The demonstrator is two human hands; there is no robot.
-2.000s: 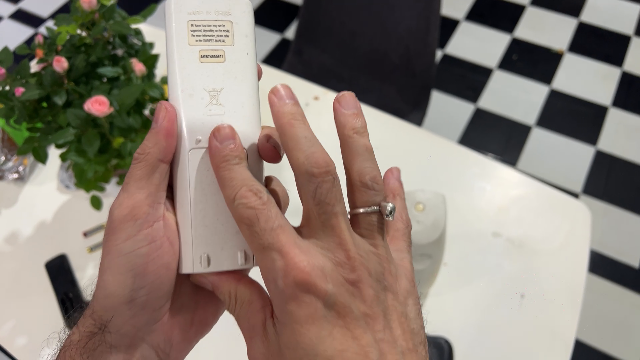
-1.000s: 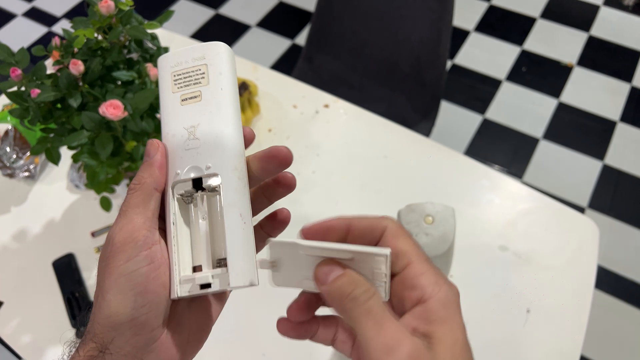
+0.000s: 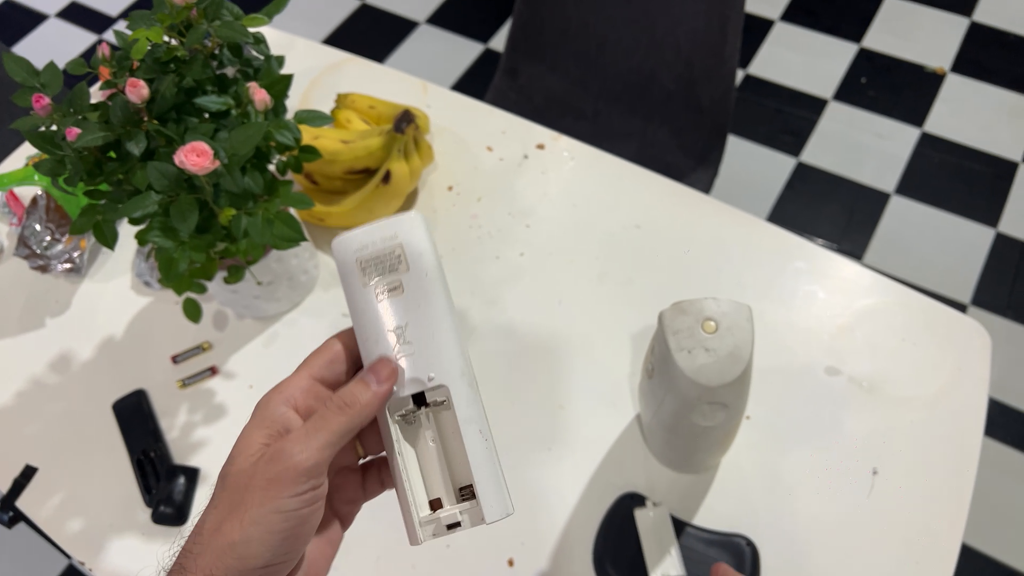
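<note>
My left hand (image 3: pixel 312 448) holds a white remote control (image 3: pixel 416 336), its back toward me and its battery compartment (image 3: pixel 436 460) uncovered and without batteries. The white battery cover (image 3: pixel 659 538) lies on a black object (image 3: pixel 720 552) at the bottom edge. Only a fingertip of my right hand (image 3: pixel 724 570) shows just right of the cover; the rest is out of view, so its hold cannot be told. Two small batteries (image 3: pixel 194 365) lie on the white table (image 3: pixel 560 320), left of my left hand.
A whitish device with a round button (image 3: pixel 696 384) stands to the right. At the left are a black plastic holder (image 3: pixel 156 460), a rose plant (image 3: pixel 192 144), bananas (image 3: pixel 368 160) and a crumpled wrapper (image 3: pixel 52 232). A dark chair (image 3: pixel 616 80) stands beyond the table.
The cover came off the remote and went from my right hand's grip down to the black object. My right hand has moved down, mostly out of view. The remote is tilted the other way.
</note>
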